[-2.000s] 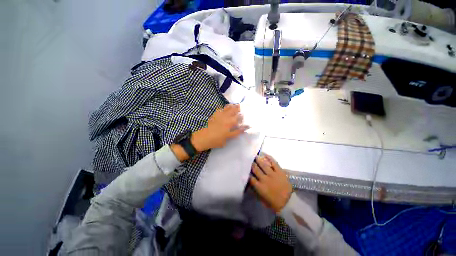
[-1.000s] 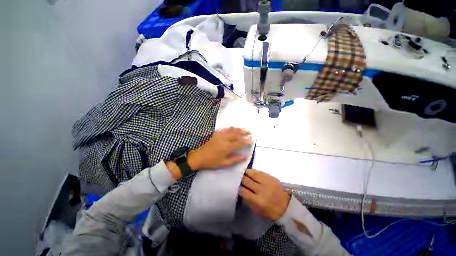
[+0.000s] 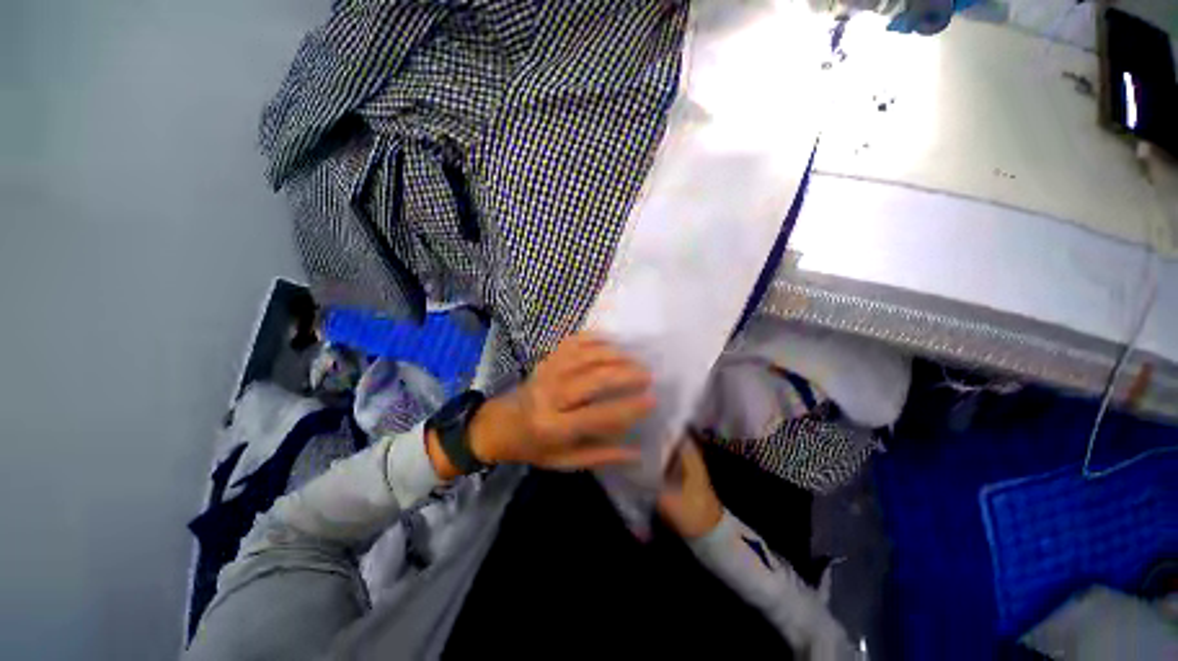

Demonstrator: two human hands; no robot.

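A white panel (image 3: pixel 704 239) with a navy edge (image 3: pixel 779 245) along its right side runs from the bright spot on the machine table down to the lap. A checked body panel (image 3: pixel 568 142) lies joined or close along its left side. My left hand (image 3: pixel 575 403) is on the lower part of the white panel, fingers bent over its left edge. My right hand (image 3: pixel 689 493) is at the panel's lower right edge, holding it, its fingertips partly hidden by the cloth. The needle area is blurred by glare at the top edge.
A black phone (image 3: pixel 1139 80) with a white cable lies on the table (image 3: pixel 995 239) at upper right. Blue crates (image 3: pixel 1085 529) are at lower right and a blue piece (image 3: pixel 407 342) at left. Mixed cut pieces (image 3: pixel 278 433) are heaped at lower left, beside a pale wall.
The view has tilted downward, so the machine head has left the picture. Both hands have moved down along the white panel toward the lap, away from the needle area.
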